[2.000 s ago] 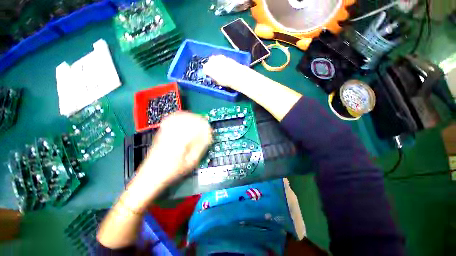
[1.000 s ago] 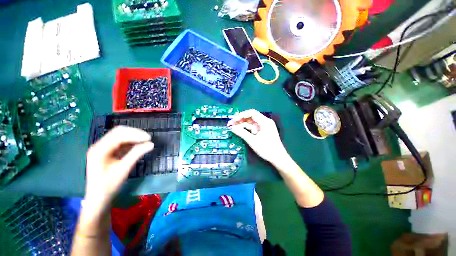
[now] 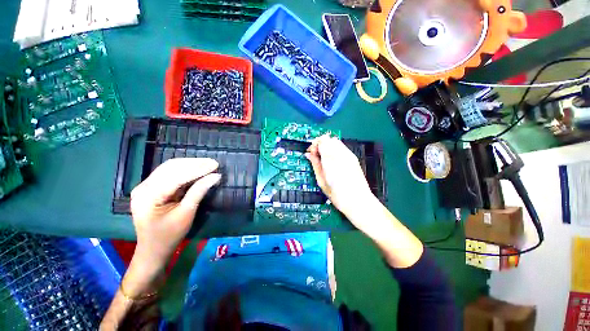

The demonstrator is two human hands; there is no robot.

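Note:
A green circuit board (image 3: pixel 277 184) with two rounded sections and dark slots lies on the right part of a black ribbed support tray (image 3: pixel 236 149). My right hand (image 3: pixel 339 171) is over the board's upper right part, fingertips pinched together at its surface; whether a component is between them is hidden. My left hand (image 3: pixel 169 200) hovers over the tray's left part, thumb and forefinger close together; I cannot tell if it holds a small part. A red bin (image 3: pixel 248 97) and a blue bin (image 3: pixel 253 48) behind the board hold small dark cylinders.
Circuit boards (image 3: pixel 71 97) and a white sheet (image 3: pixel 81 16) lie at left. Stacked boards (image 3: pixel 223 9) are at the back. A phone (image 3: pixel 347 45), yellow tape roll (image 3: pixel 371 85), orange fan (image 3: pixel 382 19), small black fan (image 3: pixel 424 119) and solder reel (image 3: pixel 435 161) are at right. A blue crate (image 3: pixel 97 258) is low left.
My right hand has gone from the blue bin to the board. My left hand has moved from beside the board to over the tray's left part. The camera view has shifted.

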